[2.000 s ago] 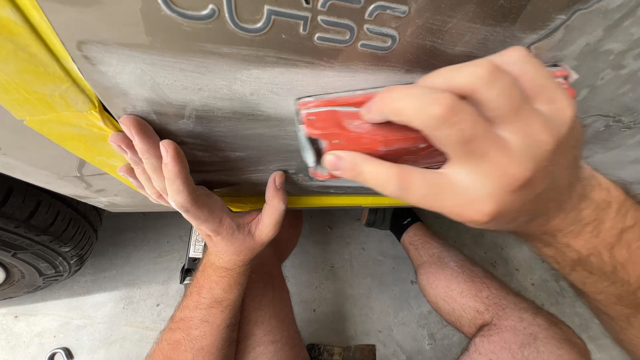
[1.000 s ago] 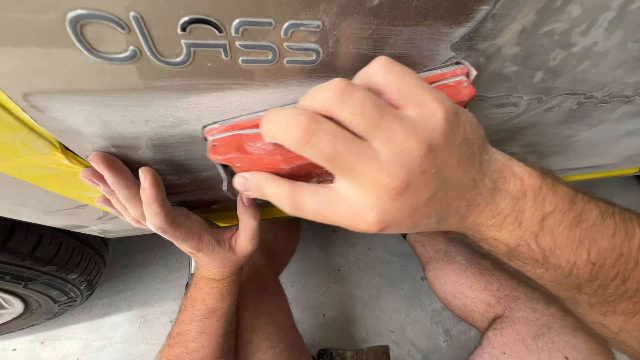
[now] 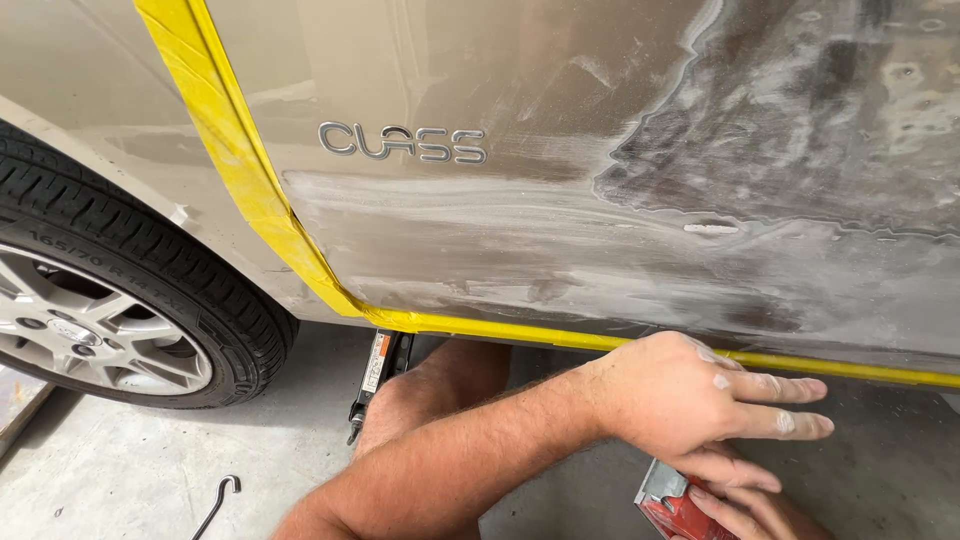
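Observation:
My left hand (image 3: 697,397), with white dust on its knuckles, is near the lower edge of the car door (image 3: 540,232), fingers pointing right and apart. Just below it, partly hidden behind it, my right hand (image 3: 735,510) holds a red sanding block (image 3: 682,510) with a grey metal clamp at its end, low in the view. The door's lower part is dull and sanded, with a dark, wavy-edged patch at the right. Yellow masking tape (image 3: 259,202) runs down the door's left side and along its bottom edge. A raised chrome badge (image 3: 405,144) sits above the sanded band.
A car wheel with a black tyre (image 3: 247,322) stands at the left. A car jack (image 3: 379,371) is under the sill beside my leg (image 3: 420,390). A hooked metal rod (image 3: 221,499) lies on the concrete floor (image 3: 135,465), and a board edge shows at the far left.
Both hands have left the door's sanded surface and are now low at the right, one over the other. The red block has come down off the panel with my right hand. The view has widened.

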